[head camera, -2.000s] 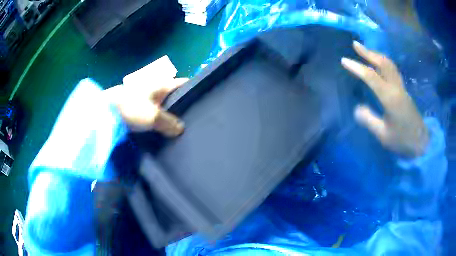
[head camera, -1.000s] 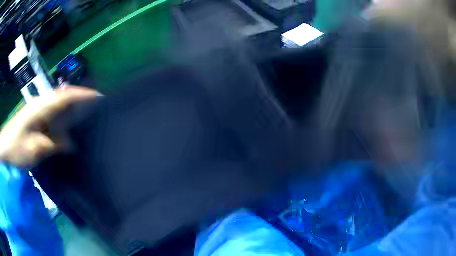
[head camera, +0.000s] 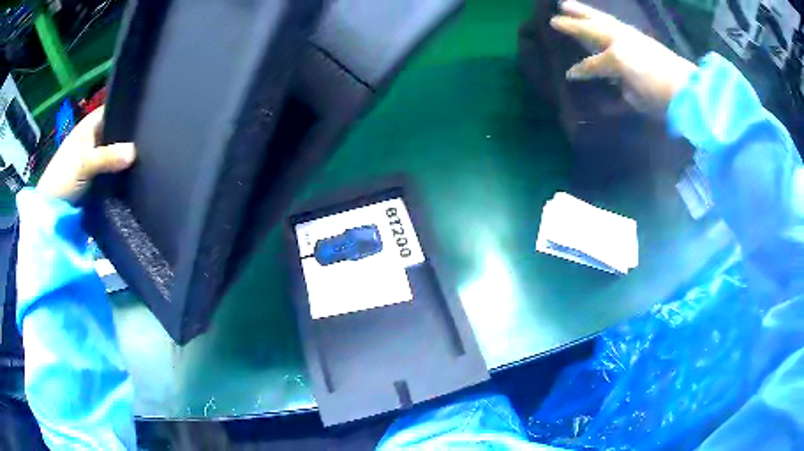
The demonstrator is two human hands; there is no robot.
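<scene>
My left hand (head camera: 84,163) grips the side of a large dark foam tray (head camera: 198,114), tilted up on its edge over the bench's left part. My right hand (head camera: 621,57) is at the upper right, fingers apart, in front of a dark foam piece (head camera: 608,132); I cannot tell if it touches it. A flat foam insert (head camera: 388,352) lies at the bench's front edge with a BT200 manual (head camera: 357,255) on it, blue device picture up. A plain white leaflet stack (head camera: 589,231) lies to its right.
The green bench top (head camera: 467,132) has a curved front edge. A crinkled translucent blue bag (head camera: 652,370) is below it at the right. White printed boxes (head camera: 758,31) show at the upper right, another (head camera: 16,132) at the far left.
The blurred dark foam pieces that filled the middle have parted; one is now tilted up in my left hand at the left. The insert with the manual now shows, and my right hand is clear.
</scene>
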